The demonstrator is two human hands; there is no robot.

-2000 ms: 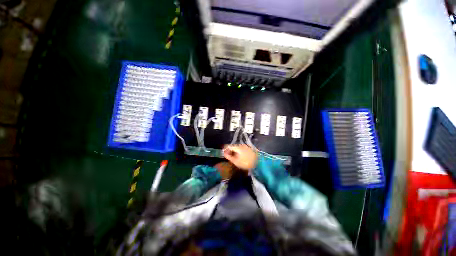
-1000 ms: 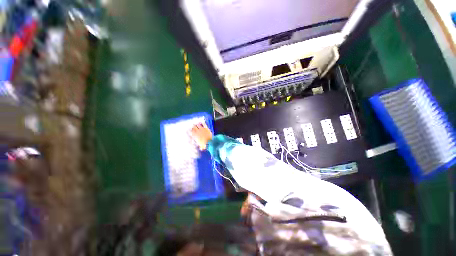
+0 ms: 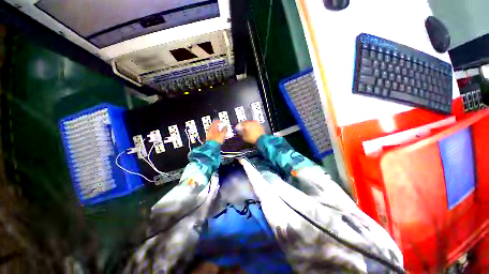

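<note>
A row of several white sockets (image 3: 191,132) stands on the black board (image 3: 161,115), with thin white leads (image 3: 143,166) at the left ones. My left hand (image 3: 216,131) is at the right half of the row, its fingers closed on a small white unit (image 3: 229,130). My right hand (image 3: 251,131) is just right of it, fingertips pinched on a small white piece (image 3: 238,128). The fingertips are blurred; whether the two white pieces touch is unclear. More leads run beneath my wrists to the terminal strip (image 3: 161,178), partly hidden by my sleeves.
A blue tray (image 3: 124,155) of white units stands left. Another blue tray (image 3: 301,121) is right, partly under the white desk (image 3: 343,101) edge. The instrument rack (image 3: 161,59) stands behind the board. A keyboard (image 3: 405,72), mouse (image 3: 438,34) and red bin (image 3: 397,187) are at right.
The view has swung right. My left hand has left the left tray and is now at the sockets. My right hand is now visible beside it.
</note>
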